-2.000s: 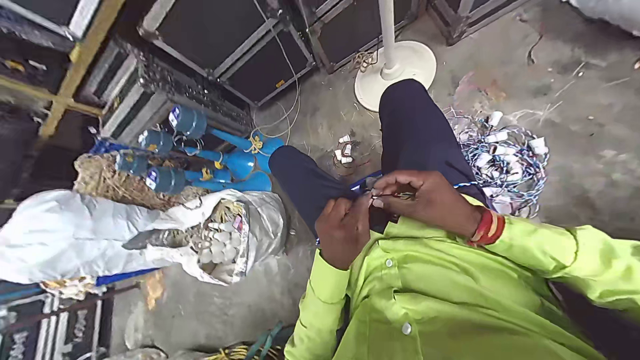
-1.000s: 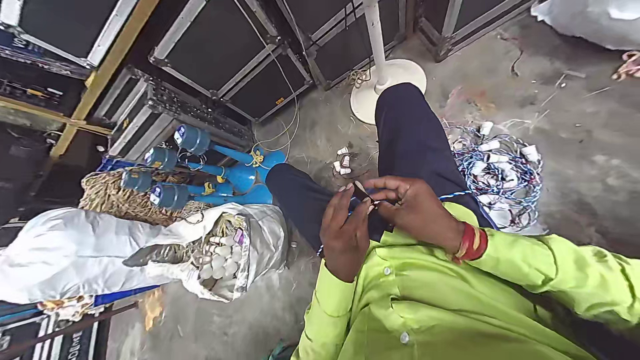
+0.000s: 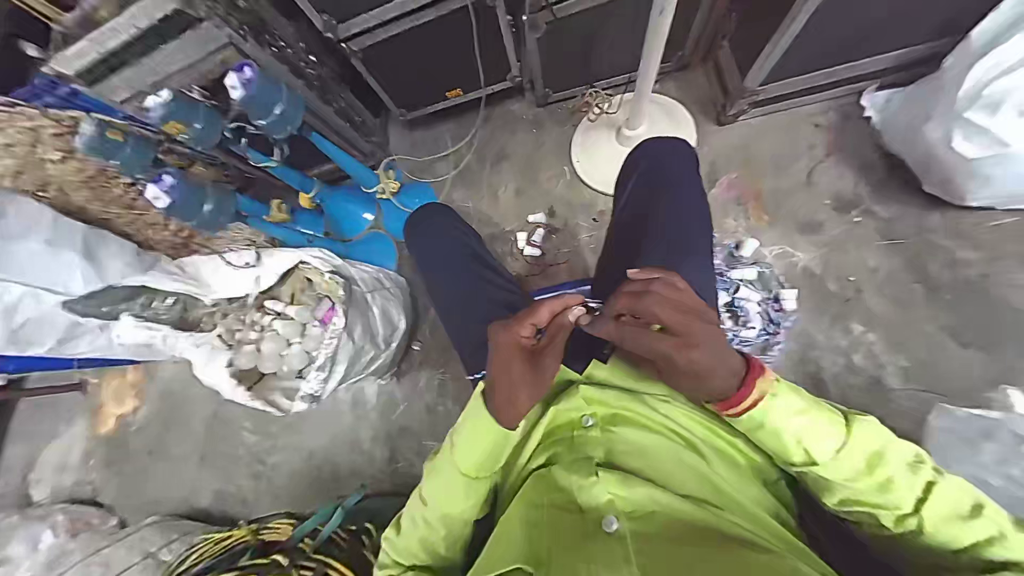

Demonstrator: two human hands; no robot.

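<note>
Above my lap, my left hand [image 3: 528, 348] pinches a small pale piece [image 3: 578, 314] between thumb and finger. My right hand [image 3: 668, 328], with a red band at the wrist, meets it there, its fingers on a small dark part joined to that piece. What exactly this small thing is cannot be told. A blue-and-white wire [image 3: 562, 290] runs behind the hands across my thighs. Beside my right thigh lies a heap of twisted wire with white holders [image 3: 752, 292]. A few more white holders [image 3: 533, 238] lie on the floor between my knees.
An open white sack [image 3: 376, 320] of round white bulbs [image 3: 276, 348] lies at the left, near blue horn-shaped objects [image 3: 352, 210]. A white round stand base [image 3: 592, 152] is ahead, before black metal-edged cases [image 3: 432, 60]. Yellow-black cable [image 3: 264, 552] lies bottom left; another white sack [image 3: 960, 120] is top right.
My hands stay together above my lap while their fingers have shifted around the small piece. The right hand's fingers now lie flatter and more spread. The view has moved somewhat.
</note>
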